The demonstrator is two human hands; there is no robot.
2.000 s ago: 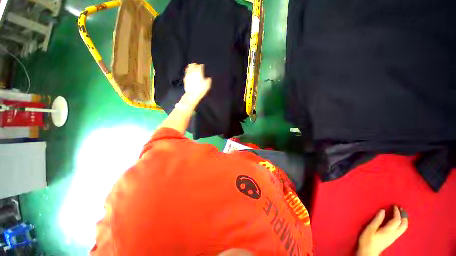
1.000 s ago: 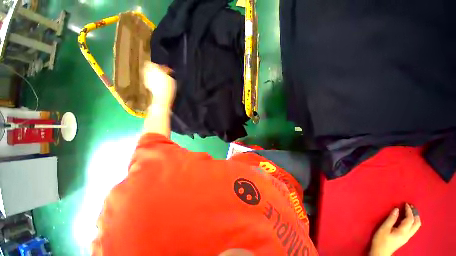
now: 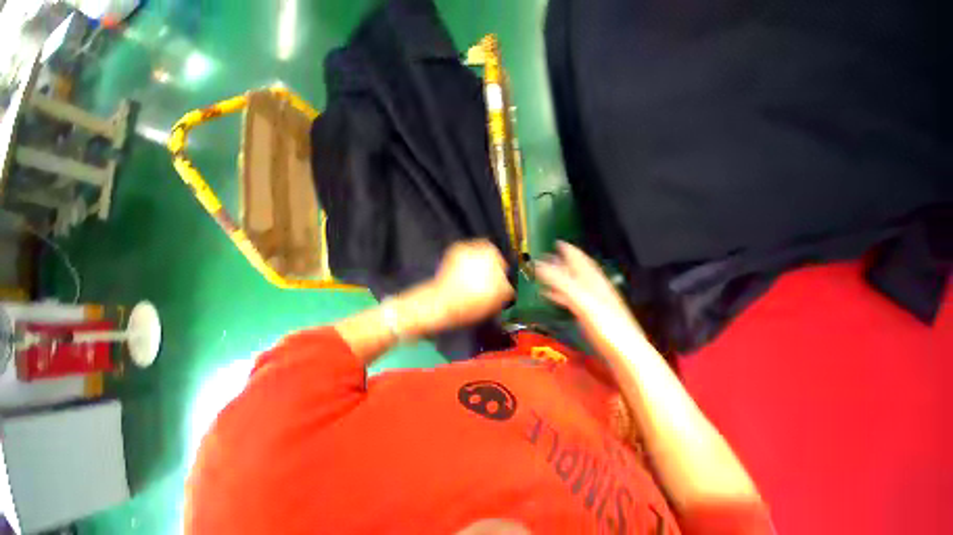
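Note:
A dark coat [image 3: 392, 167] lies over the yellow-framed carrier in front of me, with folds running down towards my lap. My left hand [image 3: 475, 280] is closed like a fist at the near right edge of this cloth and appears to grip it; the fingertips are blurred. My right hand [image 3: 573, 280] is just right of it, blurred, fingers apart, with nothing visible in it. The two hands do not touch. No needle, thread or button can be made out.
More dark coats [image 3: 752, 125] lie on the red-covered table [image 3: 836, 397] at the right. The yellow tube frame [image 3: 209, 193] holds a brown board [image 3: 280, 188]. A white round stand [image 3: 143, 334] and a grey box [image 3: 65, 460] are at the left on green floor.
My left hand has moved right and closer to my body, at the cloth. My right hand has left the red table and come in beside it. The coat's folds have shifted.

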